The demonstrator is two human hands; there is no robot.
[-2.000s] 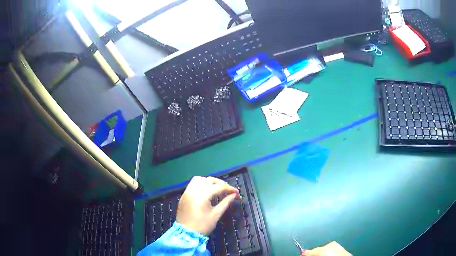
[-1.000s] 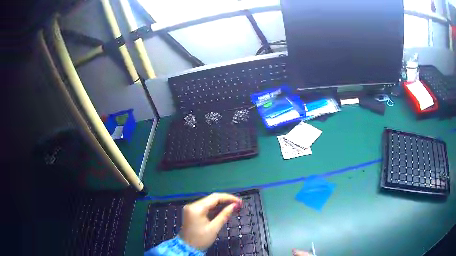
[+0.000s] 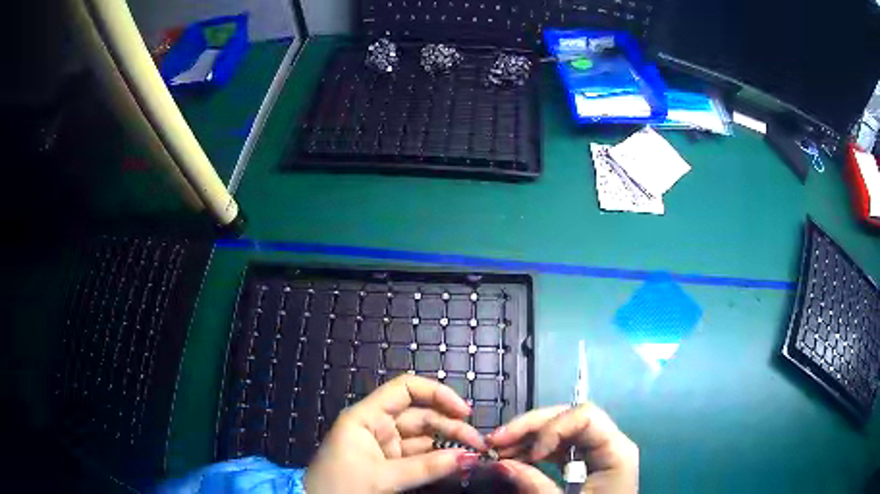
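The black compartment tray (image 3: pixel 381 309) lies in front of me on the green mat. My left hand (image 3: pixel 400 444) is over its near edge, fingers curled around small dark and silvery parts (image 3: pixel 458 445) in a short row. My right hand (image 3: pixel 569 446) meets it fingertip to fingertip at the parts. The right hand also holds a slim pale pen-like tool (image 3: pixel 581 374), its tip pointing away from me. Fingers partly hide the parts, so their exact shape cannot be told.
A rear tray (image 3: pixel 415 121) bears three silvery piles. Other trays stand at far left (image 3: pixel 121 328) and right (image 3: pixel 839 318). A blue pad (image 3: pixel 658 314), pale papers (image 3: pixel 651 164), blue bin (image 3: pixel 603 77), red box (image 3: pixel 866 183) and cream post (image 3: pixel 154 106) surround the work.
The view has tilted down. My right hand has come from the lower edge to meet my left hand. The left hand has moved to the tray's near side, and small parts now show between the fingers.
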